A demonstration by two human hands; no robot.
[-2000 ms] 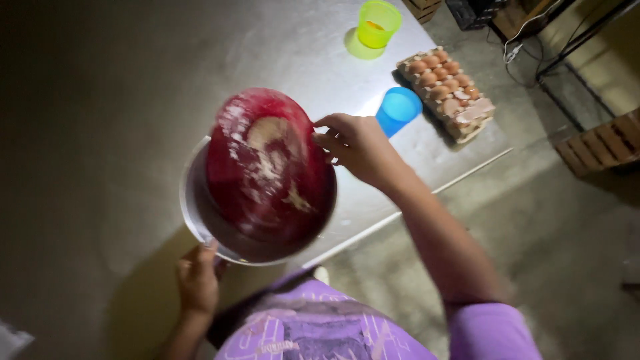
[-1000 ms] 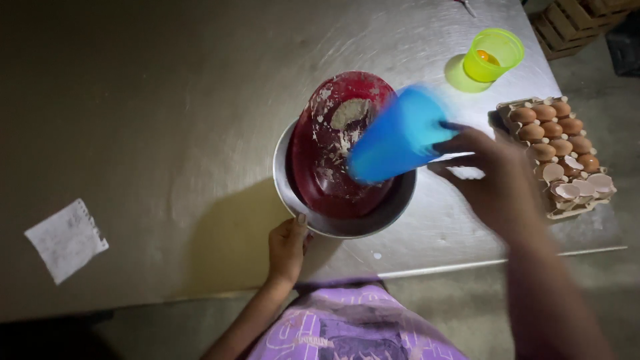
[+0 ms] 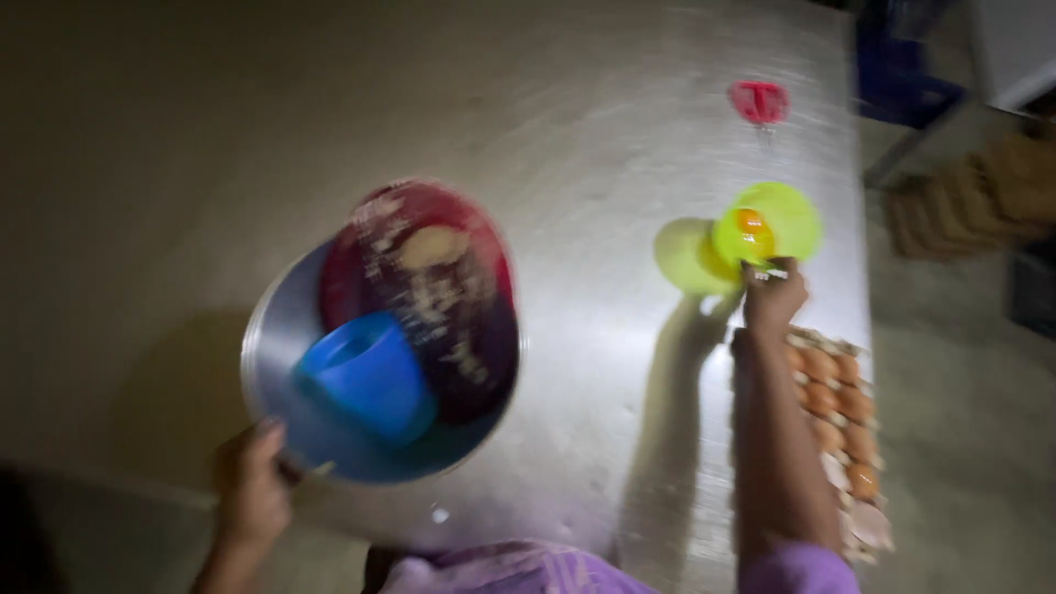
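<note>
My left hand (image 3: 256,487) grips the rim of a metal bowl (image 3: 289,330) at its lower left. Inside lie a red bowl (image 3: 487,264) with pale residue on it and a blue plastic cup (image 3: 371,379) tipped on its side. At the right, my right hand (image 3: 774,293) has its fingers on the near rim of a yellow-green plastic cup (image 3: 792,223), which holds egg yolk (image 3: 752,231). Blur hides part of that grasp. Below the cup, partly behind my right forearm, is a carton of brown eggs (image 3: 854,404) with some broken shells (image 3: 870,524).
A red-handled utensil (image 3: 760,102) lies on the metal table (image 3: 577,148) beyond the yellow-green cup. Past the table's right edge are stacked crates (image 3: 965,198), a blue object (image 3: 899,82) and a dark box (image 3: 1035,285) on the floor.
The blue cup, in my right hand one second ago, now lies in the metal bowl. My right hand has moved to the yellow-green cup. My left hand remains at the metal bowl's rim.
</note>
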